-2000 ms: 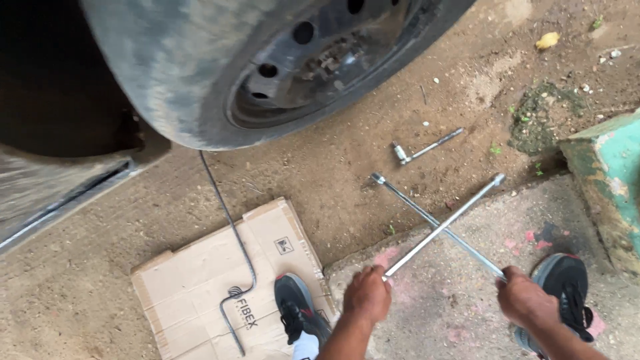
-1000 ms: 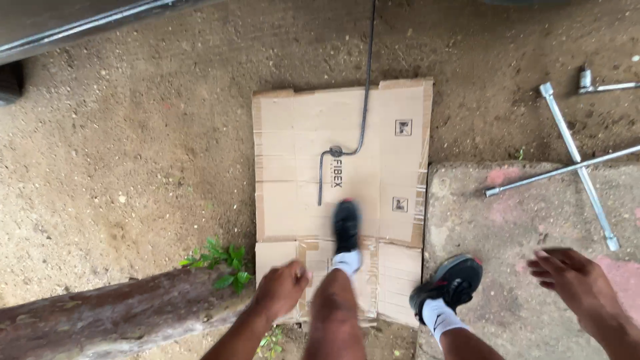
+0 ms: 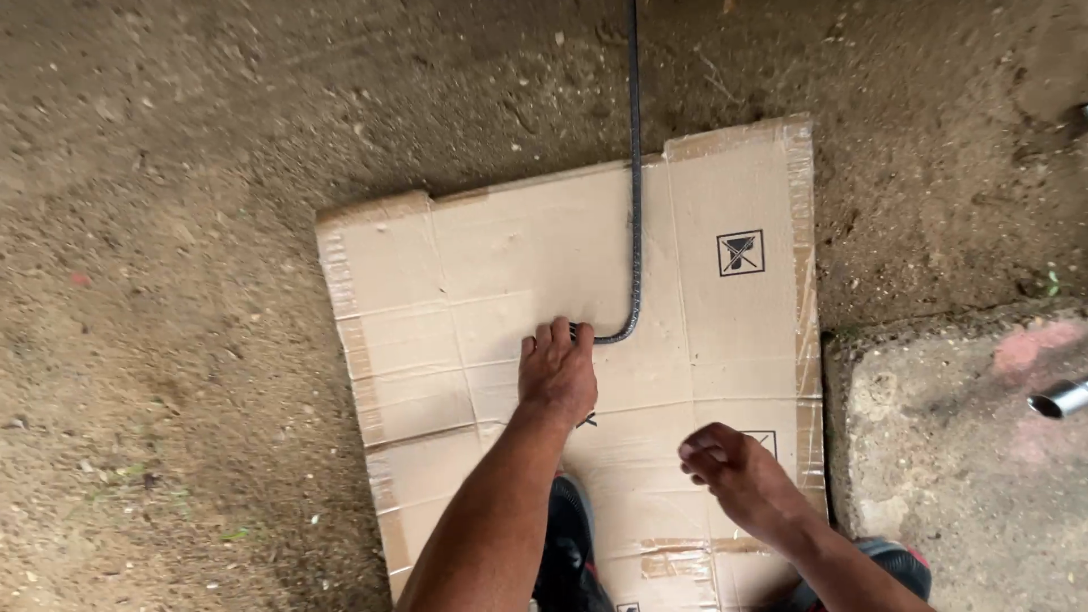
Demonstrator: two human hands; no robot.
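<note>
A bent dark metal rod [image 3: 635, 212] runs down from the top edge over a flattened cardboard box [image 3: 544, 229] and curves left near the box's middle. My left hand [image 3: 558, 370] is closed around the rod at the end of that curve; its fingers hide the part they hold. To the right and lower, my right hand [image 3: 739, 476] hovers over the cardboard with curled fingers, touching neither the rod nor my left hand. Whether anything is inside its fingers cannot be seen, but nothing sticks out.
Bare dirt ground [image 3: 170, 255] surrounds the cardboard. A concrete slab [image 3: 935, 442] borders its right side, with the end of a chrome lug wrench [image 3: 1058, 399] over it. One black shoe [image 3: 565, 527] stands on the cardboard, another [image 3: 897, 565] at its lower right edge.
Two seconds ago both hands were at the cross-shaped lug wrench; it then lay on the slab, hands off it. My left hand has since taken hold of the rod. The view has moved left, off the wheel.
</note>
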